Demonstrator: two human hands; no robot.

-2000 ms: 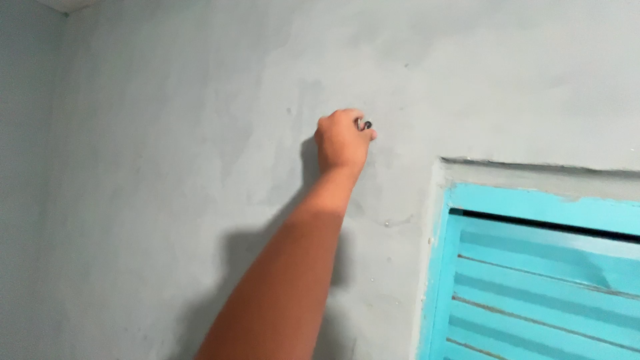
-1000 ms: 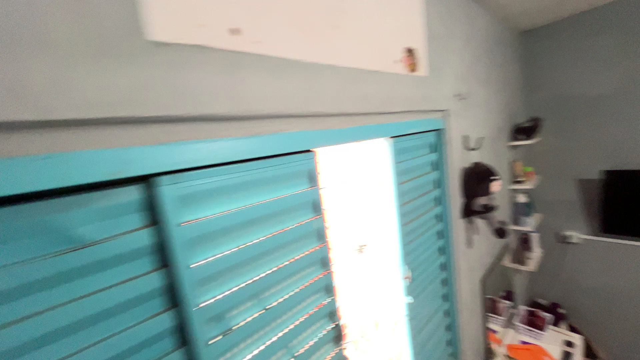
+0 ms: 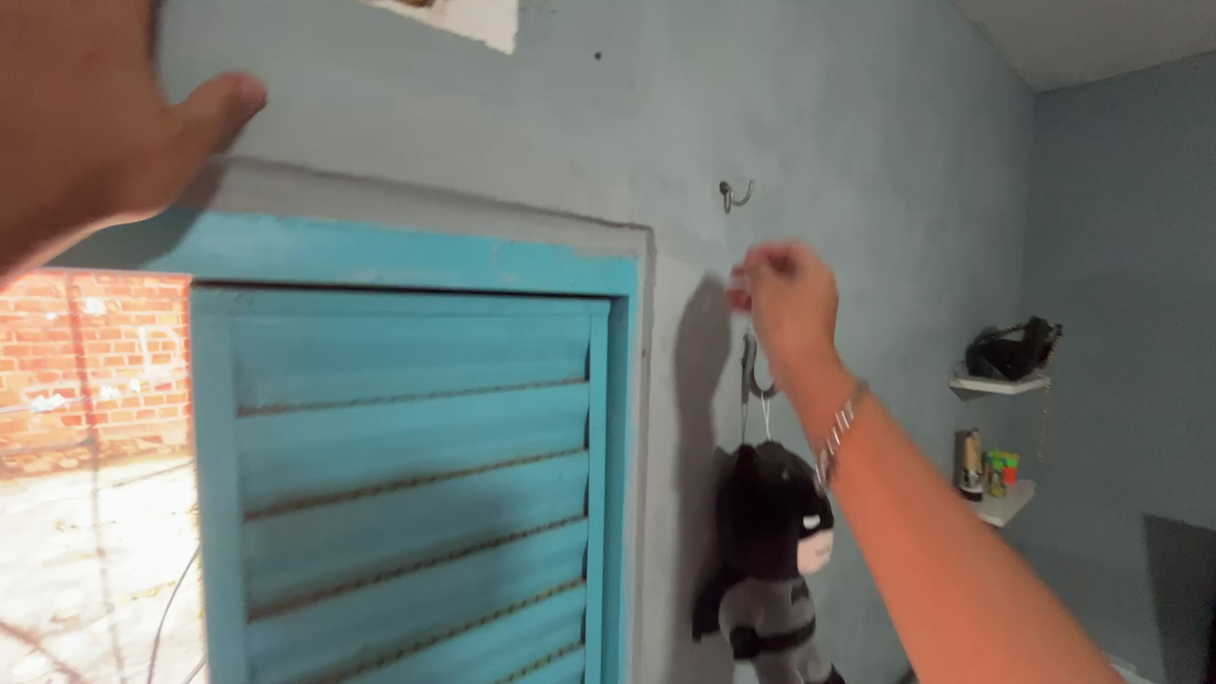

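Observation:
My right hand, with a metal bracelet on the wrist, is raised near the wall with its fingers curled; whether it holds anything cannot be made out. Just above it a small metal hook sticks out of the wall. A larger metal hook is partly hidden behind the hand, and a plush Batman doll hangs from it by a cord. At the upper left, my left hand is spread near the top of the window frame, thumb out, partly outside the view.
A turquoise louvered shutter fills the middle, and bricks show through the opening at left. A pale sheet is at the top of the wall. White corner shelves at right hold a black item and small containers.
The view has swung right, past the shutters to the hooks. Both hands are in view now; a second ago neither was. The black hanging item from then now shows close up as the doll.

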